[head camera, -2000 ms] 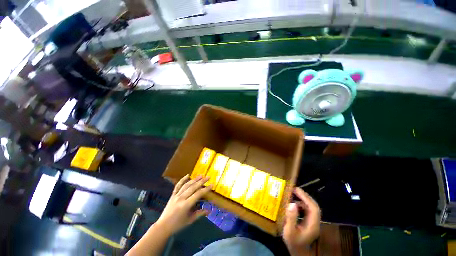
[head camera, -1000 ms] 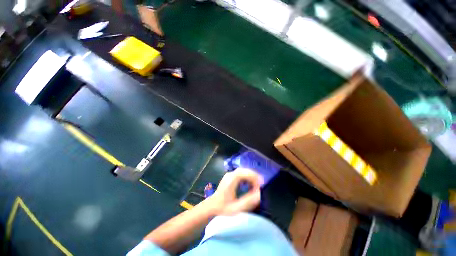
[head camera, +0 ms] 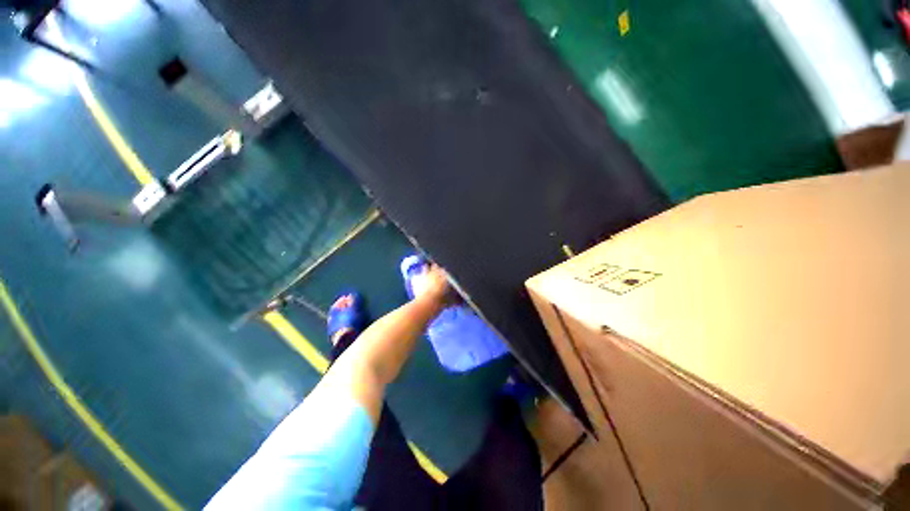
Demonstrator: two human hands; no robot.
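A large brown carton [head camera: 738, 289] fills the right side of the view, close to the camera. Small printed marks show on one face, and its inside is hidden. My left arm, in a light blue sleeve, reaches down beside the black belt's edge. My left hand [head camera: 436, 284] is small and partly hidden at that edge, just above a blue stool [head camera: 465, 339]. I cannot tell whether its fingers hold anything. My right hand is not in view.
The black belt [head camera: 439, 120] runs diagonally, with a green surface [head camera: 688, 110] beyond it. A metal-ended frame [head camera: 200, 160] stands low at left on the green floor with yellow lines. Blue sandals [head camera: 345, 313] show below. More brown cartons [head camera: 40, 469] are at bottom left.
The view has swung down and left. The carton looms larger, and its yellow boxes no longer show. My left hand has left the carton and reaches low by the belt; my right hand has left view.
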